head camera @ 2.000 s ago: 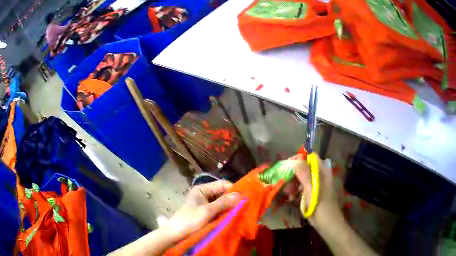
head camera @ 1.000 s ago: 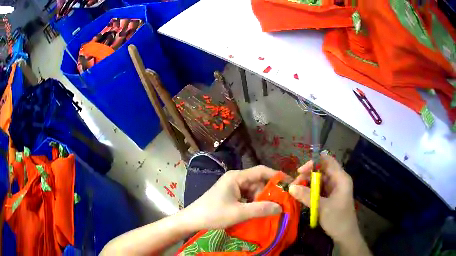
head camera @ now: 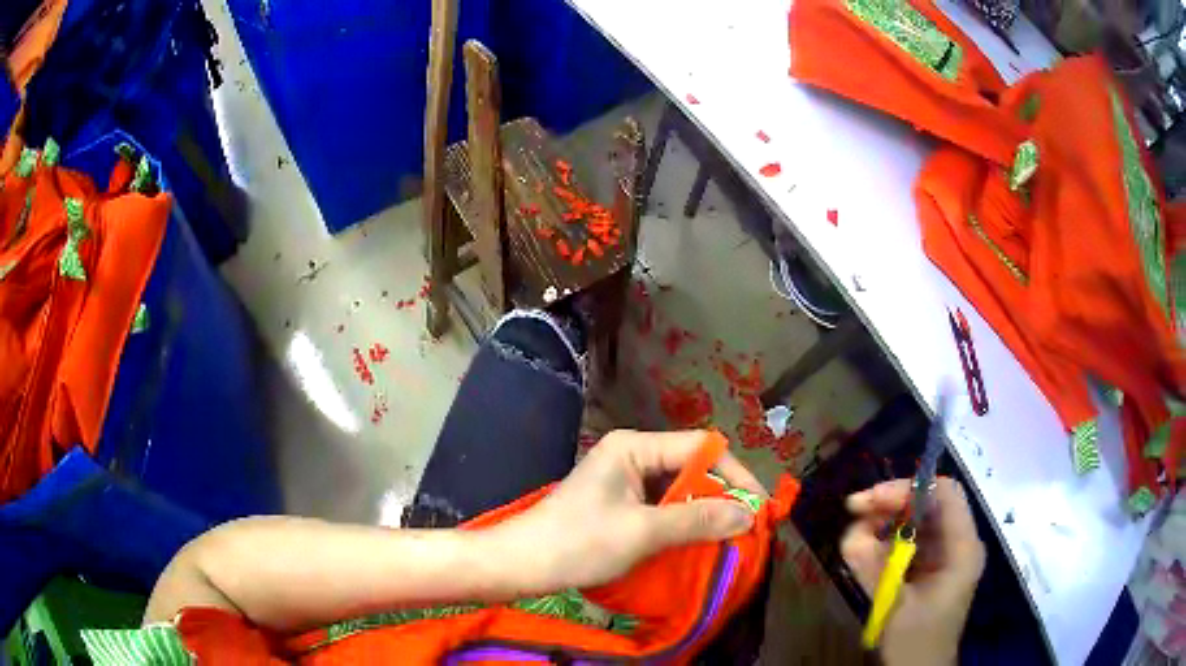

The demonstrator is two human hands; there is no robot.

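My left hand (head camera: 650,514) pinches the corner of an orange-red cloth bag (head camera: 650,592) held over my lap, with a small orange end and a bit of green-and-white cloth standing up at the fingers. A purple strip (head camera: 718,586) curves along the bag's edge. My right hand (head camera: 923,559) holds scissors (head camera: 910,533) with a yellow handle, to the right of the bag and apart from it. The silver blades point up towards the table edge and are blurred; they look closed together. Part of the bag is hidden under my left forearm.
A white table (head camera: 780,182) at right holds a heap of orange and green bags (head camera: 1041,234), dark red thread snips (head camera: 968,362) and small scraps. A wooden chair (head camera: 533,247) bears orange offcuts; more lie on the floor. Blue bins (head camera: 195,377) stand at left, one holding orange bags (head camera: 78,312).
The view has swung down and right. The scissors and my right hand have moved away from the bag's corner to the right. My left hand still holds the bag.
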